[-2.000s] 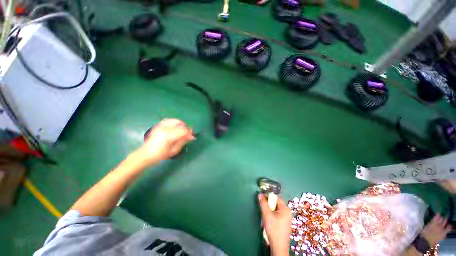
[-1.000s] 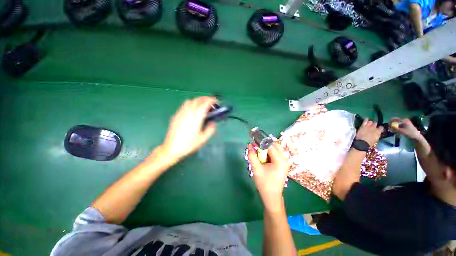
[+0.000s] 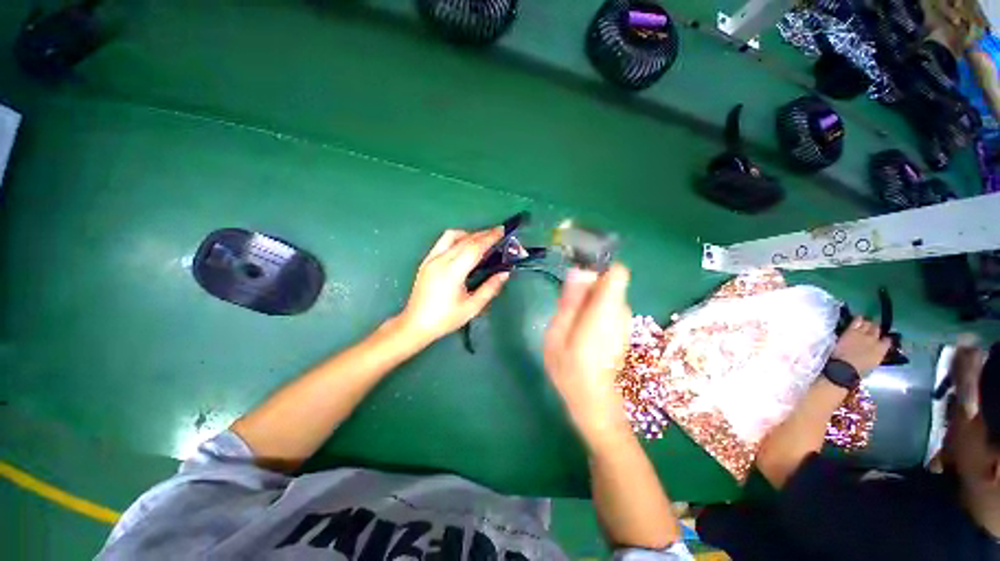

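Observation:
My left hand (image 3: 452, 283) holds a black plastic clip bracket (image 3: 507, 254) above the green bench, with its jaws pointing right and a thin black strip curving off it. My right hand (image 3: 589, 329) is closed around a hammer (image 3: 587, 245), whose blurred metal head is just right of the bracket, not clearly touching it. A black oval base (image 3: 258, 271) lies alone on the bench to the left. Loose copper and silver metal pieces (image 3: 645, 378) lie to the right of my right hand.
A plastic bag of metal pieces (image 3: 757, 356) lies at right, below a perforated metal post (image 3: 866, 243). Fan heads (image 3: 633, 44) line the raised strip at the back. A bracketed subassembly (image 3: 741, 181) stands behind the post. Another person's hand (image 3: 864, 347) works at far right.
My view has swung right since the first frame. Since the second, the bracket in my left hand has turned jaws-right, and the hammer has risen beside it.

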